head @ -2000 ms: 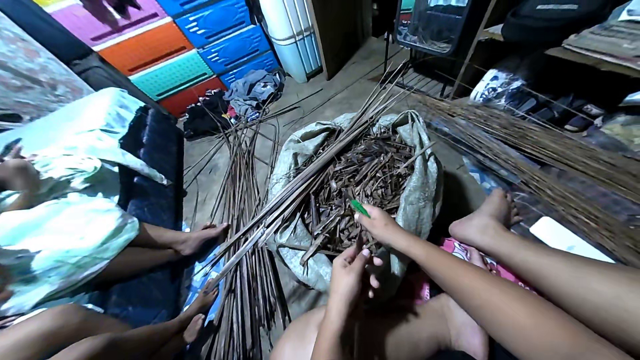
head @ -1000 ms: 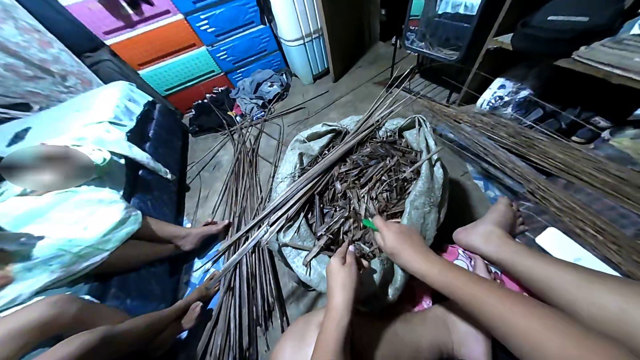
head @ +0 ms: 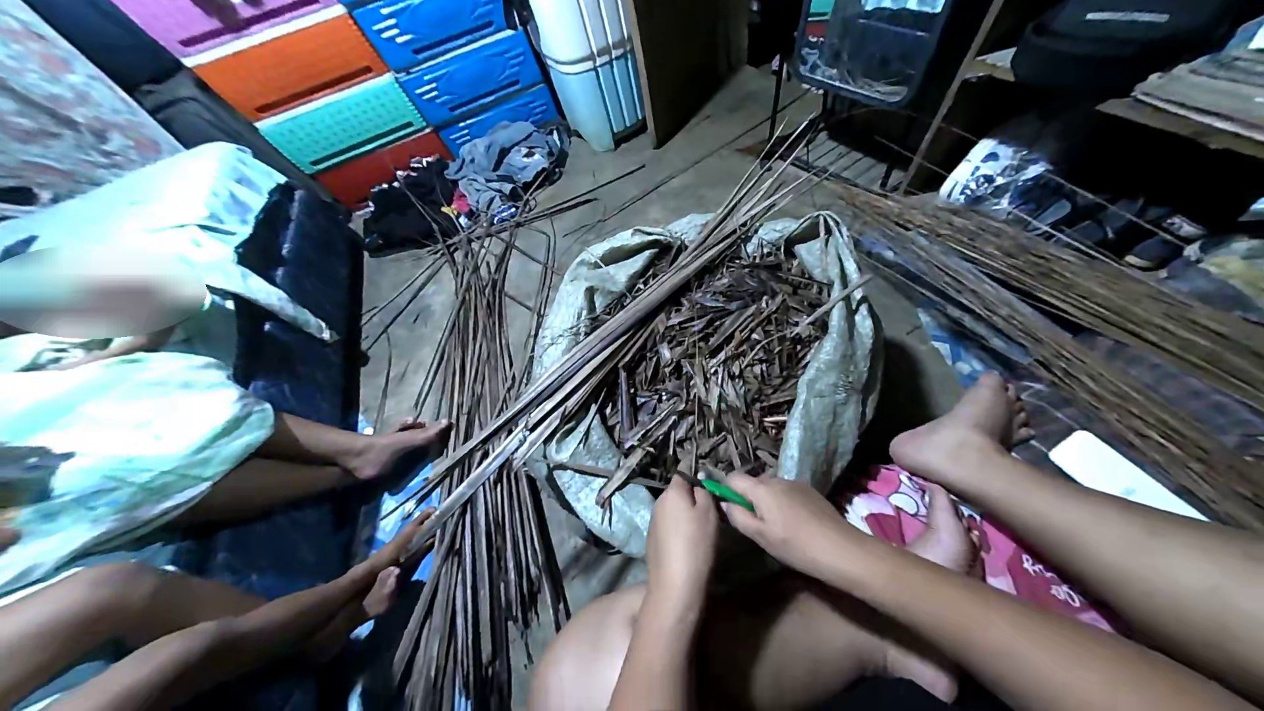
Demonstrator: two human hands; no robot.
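Above the near rim of a woven plastic sack (head: 834, 395), my two hands are close together. My right hand (head: 780, 513) is closed on a small green-handled tool (head: 729, 494), perhaps a knife; its tip is too small to make out. Beside it, my left hand (head: 681, 518) has its fingers pinched around what looks like a thin dark strip, mostly hidden. Brown dry leaf scraps (head: 711, 365) fill the sack. A bundle of long thin dry stalks (head: 632, 326) lies slantwise across the sack's left side.
More long stalks (head: 474, 395) lie on the floor left of the sack. Another person's hand (head: 415, 538) touches the slanting bundle; people sit at the left. A large bundle of thin sticks (head: 1106, 296) lies at right, near a bare foot (head: 963, 425). Clothes (head: 504, 163) lie by colored drawers (head: 286, 64).
Both my hands have moved closer together and toward the sack's near rim. Two seconds ago my left hand's fingers were spread more apart.
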